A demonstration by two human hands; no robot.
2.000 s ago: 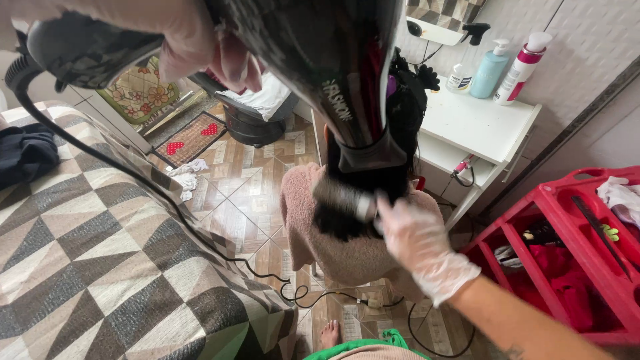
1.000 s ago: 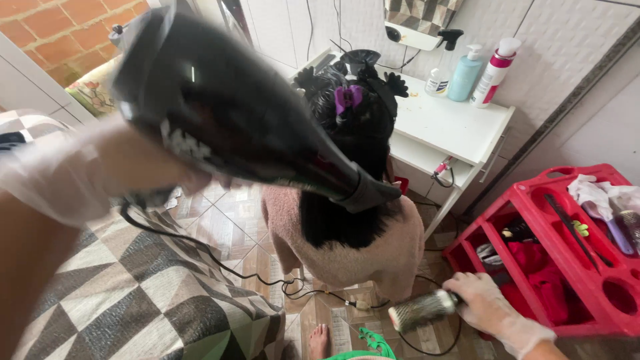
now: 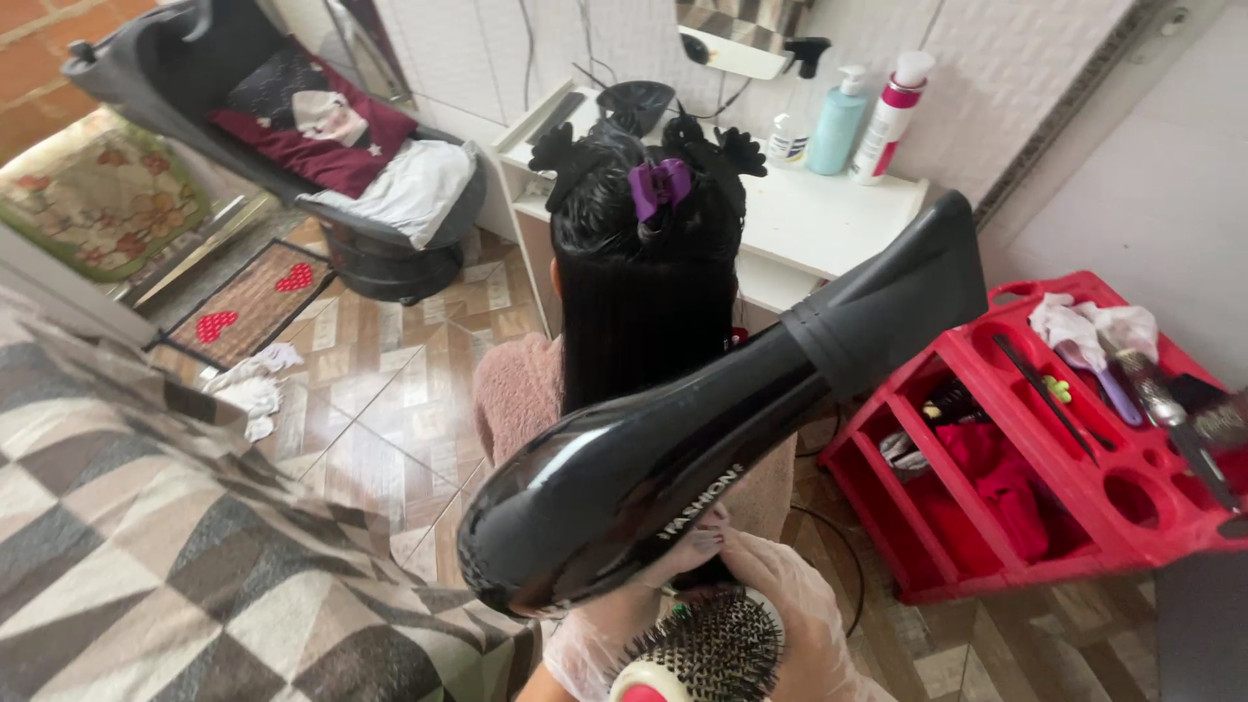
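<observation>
A black hair dryer (image 3: 643,468) lies diagonally across the middle, its flat nozzle pointing up and right. Under its body my gloved left hand (image 3: 634,595) and gloved right hand (image 3: 790,585) meet; the left fingers are curled against the dryer's underside, but its handle is mostly hidden. A round bristle brush (image 3: 721,639) is between my wrists, its handle end towards me; which hand holds it is not visible. Beyond sits a person seen from behind, with long straight dark hair (image 3: 643,322), a purple claw clip (image 3: 659,187), black clips (image 3: 741,151) and a pink towel (image 3: 517,395) on the shoulders.
A red trolley (image 3: 1014,526) with brushes and combs stands right. A white table (image 3: 819,219) with bottles (image 3: 836,127) is behind the person. A black wash chair (image 3: 390,263) stands back left. A patterned cloth (image 3: 195,517) covers something at left. Cable runs over the floor.
The dryer has swung away from the hair, its nozzle now up and right. My right hand has come from beside the trolley to my left hand. The view has shifted.
</observation>
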